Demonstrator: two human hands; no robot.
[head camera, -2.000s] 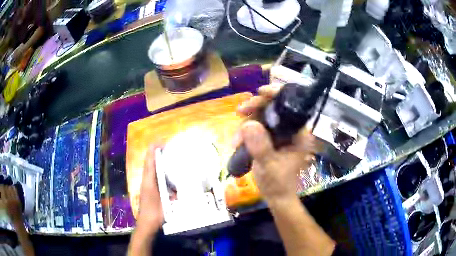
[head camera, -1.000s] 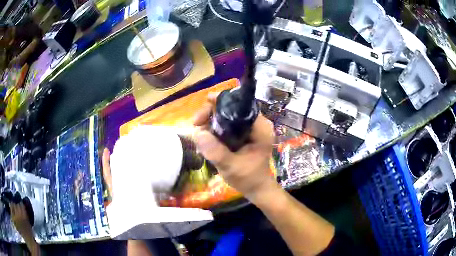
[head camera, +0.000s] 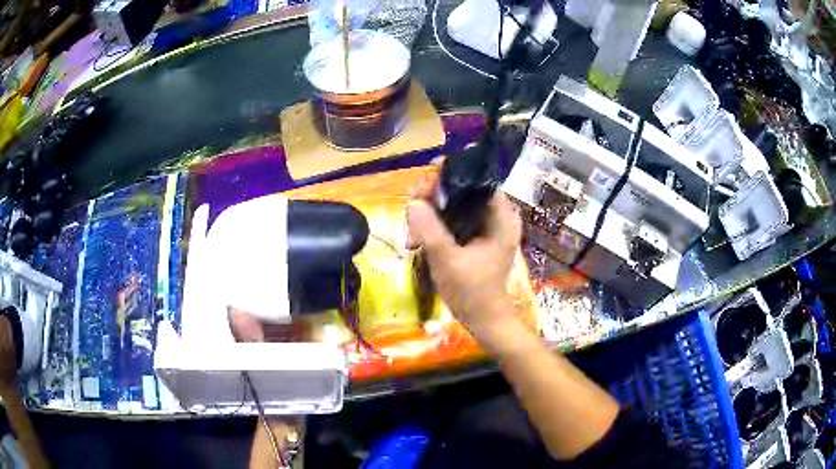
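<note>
A white camera housing (head camera: 252, 266) with a glossy black head (head camera: 321, 240) lies on its side over the left part of the orange pad (head camera: 412, 197). Its slotless white bracket base (head camera: 266, 376) faces me at the bench edge, with a thin wire hanging from it. My left hand (head camera: 247, 325) is mostly hidden behind the housing and holds it; the wrist shows below the base. My right hand (head camera: 467, 266) is closed around a black electric screwdriver (head camera: 469, 188), to the right of the black head and apart from it.
A tub (head camera: 362, 96) with an upright stick stands on a cardboard pad (head camera: 426, 133) behind the orange pad. White trays (head camera: 596, 183) with a dark cord are at right, with white shells (head camera: 752, 215) beyond. A blue crate (head camera: 678, 385) is lower right. Another person's hand shows at far left.
The housing has turned from its open side facing up onto its side, and its black head now shows. My right hand with the screwdriver moved left, then slightly right again.
</note>
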